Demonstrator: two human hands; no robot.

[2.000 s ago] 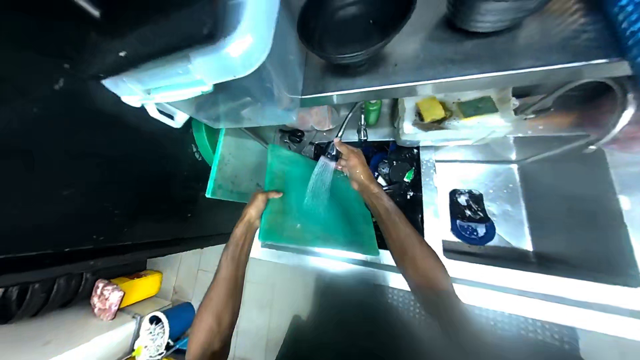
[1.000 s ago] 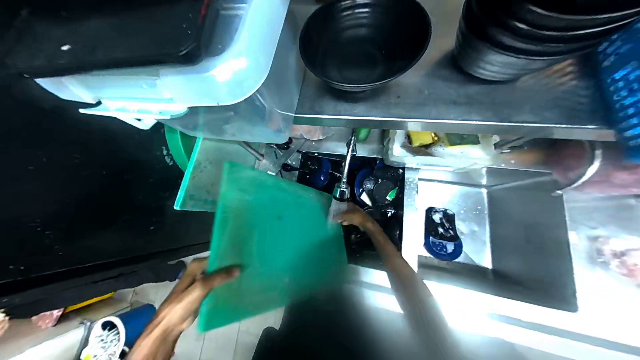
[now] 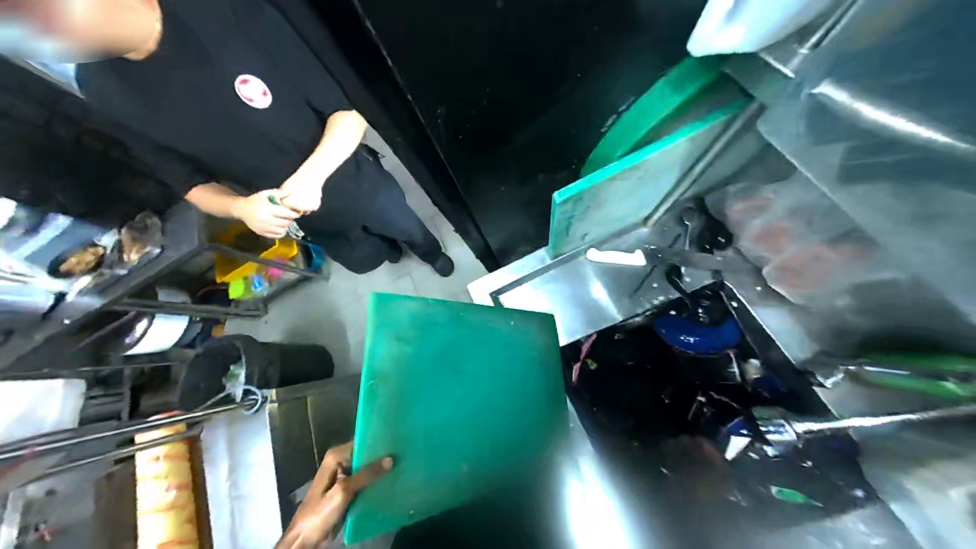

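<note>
My left hand [image 3: 332, 488] grips the lower left edge of a green cutting board [image 3: 457, 412], thumb on its face, fingers behind. The board is held up, left of the dark sink basin [image 3: 640, 396]. My right hand does not show clearly; there is only a dark blur over the basin. Inside the basin lie a blue dish [image 3: 698, 333] and several dark wet items. A metal spray faucet [image 3: 778, 431] reaches over it. Behind the basin, a second green board [image 3: 648, 179] leans upright, with a white-handled knife [image 3: 616, 257] lying in front of it.
A co-worker in black [image 3: 229, 107] stands at the upper left, both hands together around a small object. Below that person are a rack with colourful containers and a black bin [image 3: 259, 366]. A long tray of pale rolls [image 3: 164, 488] sits at the lower left. Dark panels rise behind the sink.
The view has swung far to the left, bringing the co-worker into sight. Two seconds ago my right hand sprayed water on the board over the sink; now the board is left of the basin and no spray shows.
</note>
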